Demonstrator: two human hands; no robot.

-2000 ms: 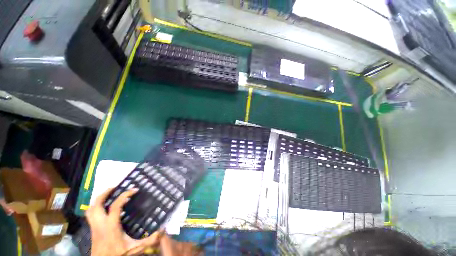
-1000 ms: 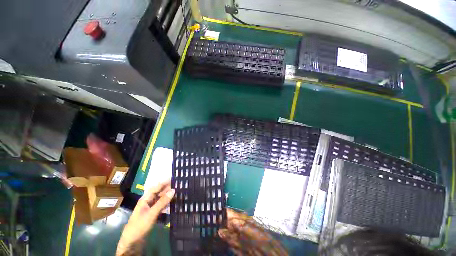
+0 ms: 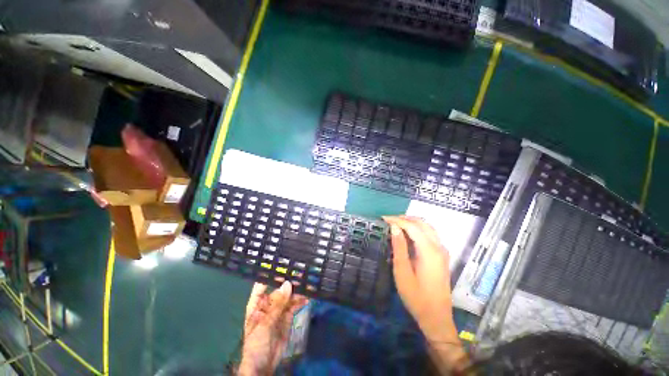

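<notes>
A black component tray [image 3: 290, 246] lies crosswise at the mat's front edge, its left end reaching towards the boxes. White shows through many pockets; those at the right look darker. My left hand [image 3: 270, 319] holds the tray's near edge from below, its fingertips at the edge. My right hand [image 3: 423, 268] grips the right end, with fingertips at the far right corner. Part of the right end is hidden by this hand. A second black tray [image 3: 411, 150] lies just behind, apart from the held one.
A white sheet [image 3: 282, 180] lies behind the held tray. A silvery carrier [image 3: 493, 235] and a grey-black tray [image 3: 594, 257] are at right. A tray stack [image 3: 396, 16] and wrapped pack [image 3: 579, 37] are at the back. Open cardboard boxes [image 3: 143, 194] stand at left. Dark hair intrudes bottom right.
The held tray has turned from upright in view to crosswise. My right hand has moved up to its right end; my left hand is now at its near edge. The view has shifted.
</notes>
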